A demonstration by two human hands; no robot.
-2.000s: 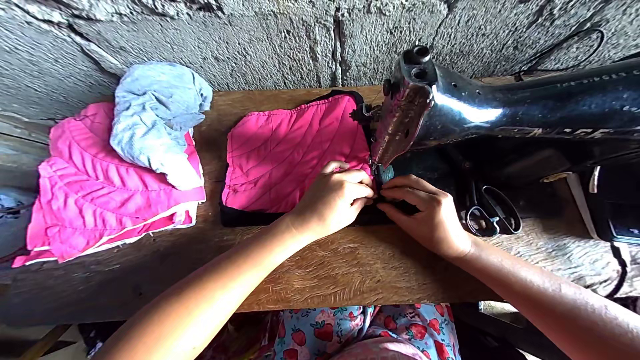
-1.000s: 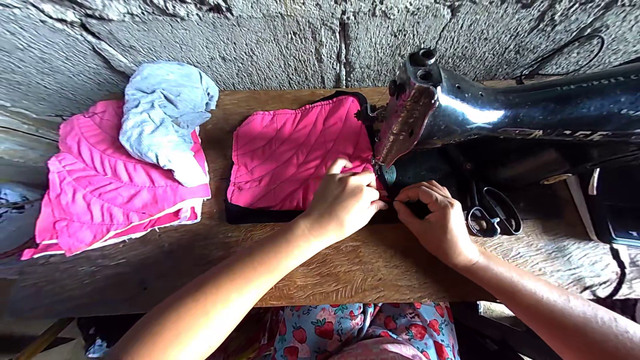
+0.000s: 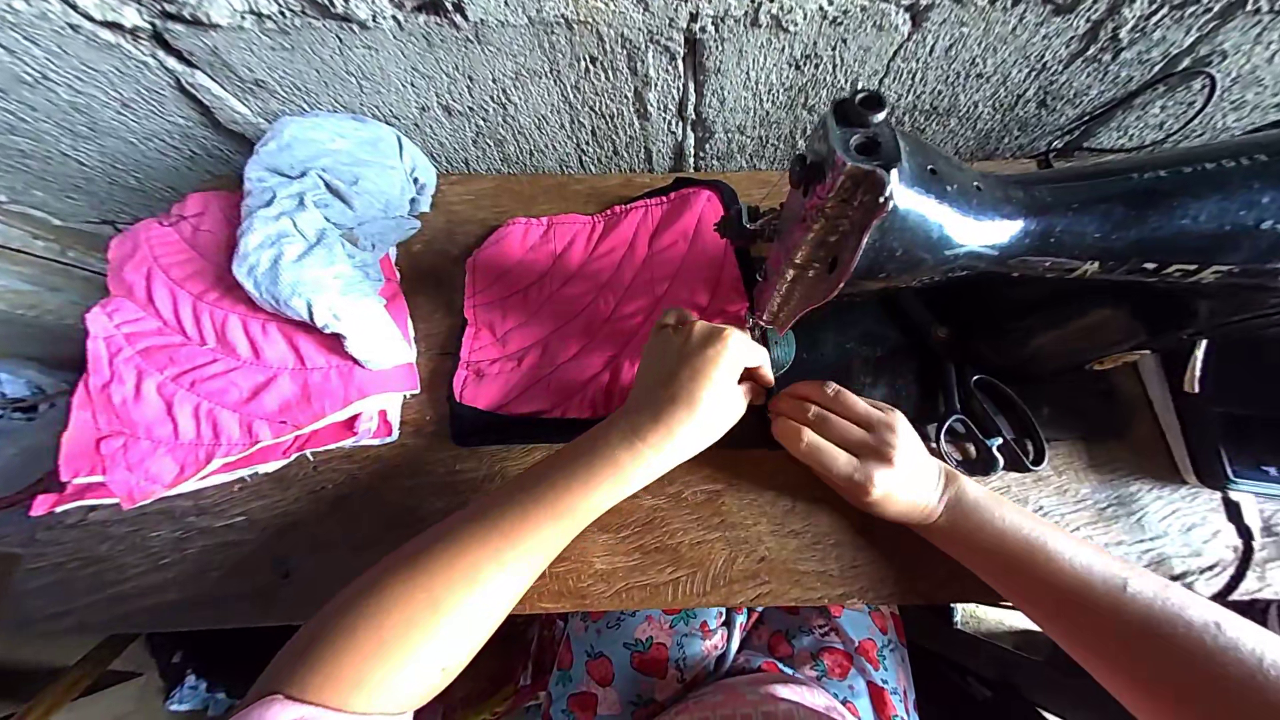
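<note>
A quilted pink fabric piece with black edging (image 3: 590,310) lies on the wooden table, its right side at the needle area of a black sewing machine (image 3: 960,220). My left hand (image 3: 695,385) rests on its lower right corner, thumb and fingers pinched on the black edging. Close beside it, my right hand (image 3: 855,445) pinches at the same dark edging, just below the round metal plate (image 3: 781,350) of the machine bed. The fingertips of both hands nearly meet; the exact bit of cloth between them is hard to make out.
Left of the work lies a stack of pink quilted pieces (image 3: 220,370) with a crumpled light blue cloth (image 3: 320,220) on top. Black-handled scissors (image 3: 985,430) lie right of my right hand. A rough block wall (image 3: 560,90) stands behind the wooden table (image 3: 620,540).
My right hand has shifted slightly, its fingers now straighter and closer to my left hand than one second ago. The pink piece remains at about the same place under the machine.
</note>
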